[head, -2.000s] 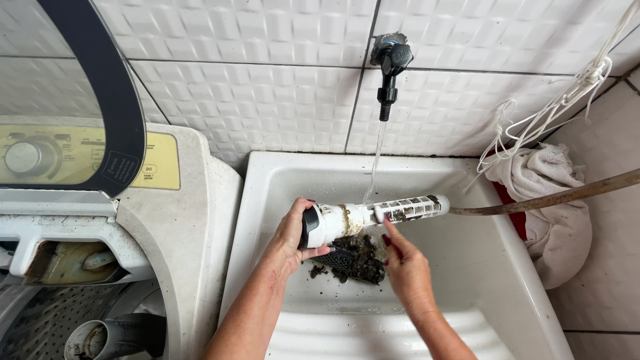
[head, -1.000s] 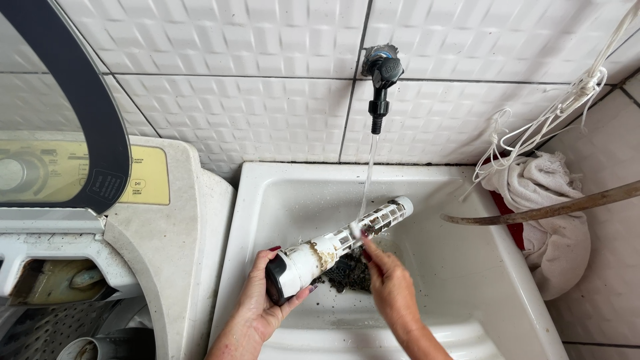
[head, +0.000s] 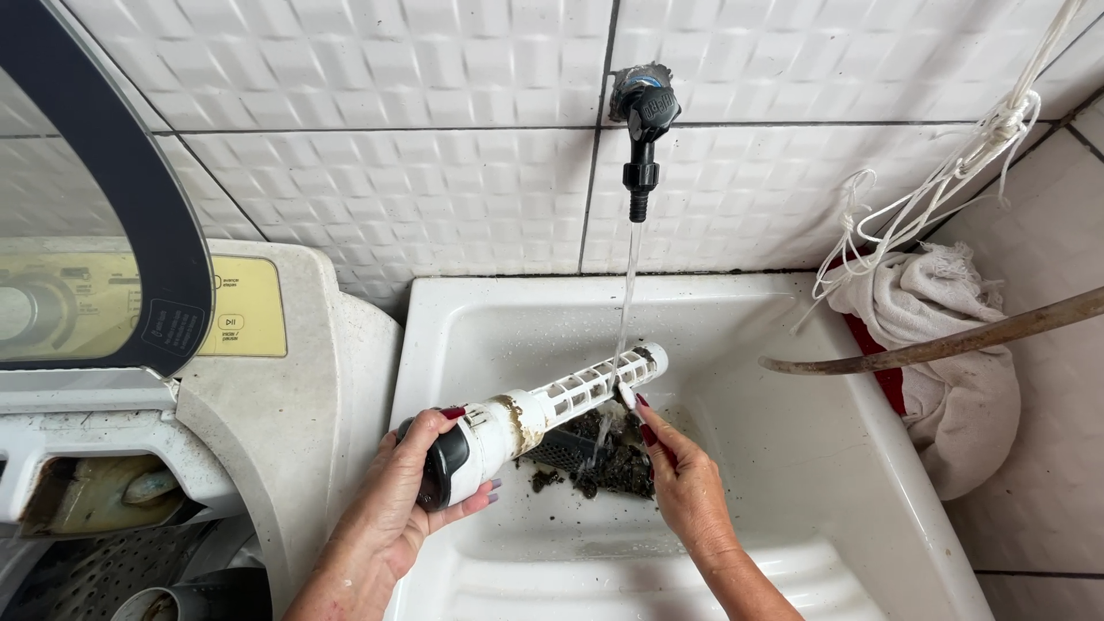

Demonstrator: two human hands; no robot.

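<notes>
My left hand (head: 410, 483) grips the black-capped end of a white plastic tube (head: 492, 431) with a slotted cage section, probably a washing machine filter. Brown grime rings the tube's middle. My right hand (head: 690, 483) holds a small brush (head: 627, 395), its white head against the cage near the far end; most of the handle is hidden by my fingers. Water runs from the black tap (head: 640, 164) onto the cage. Below the tube, a dark perforated plastic piece (head: 561, 452) and clumps of dark dirt (head: 625, 470) lie in the white sink (head: 776, 431).
A top-load washing machine (head: 285, 379) with its lid (head: 147, 172) raised stands at the left. On the right, a whitish cloth (head: 949, 414) hangs over the sink's edge, white cords (head: 992, 138) dangle above it, and a brownish stick or hose (head: 940, 339) juts in over the basin.
The tube has swung from nearly level to a slant, its cage end now pointing up and right under the water stream. My right hand stays at the cage with the brush.
</notes>
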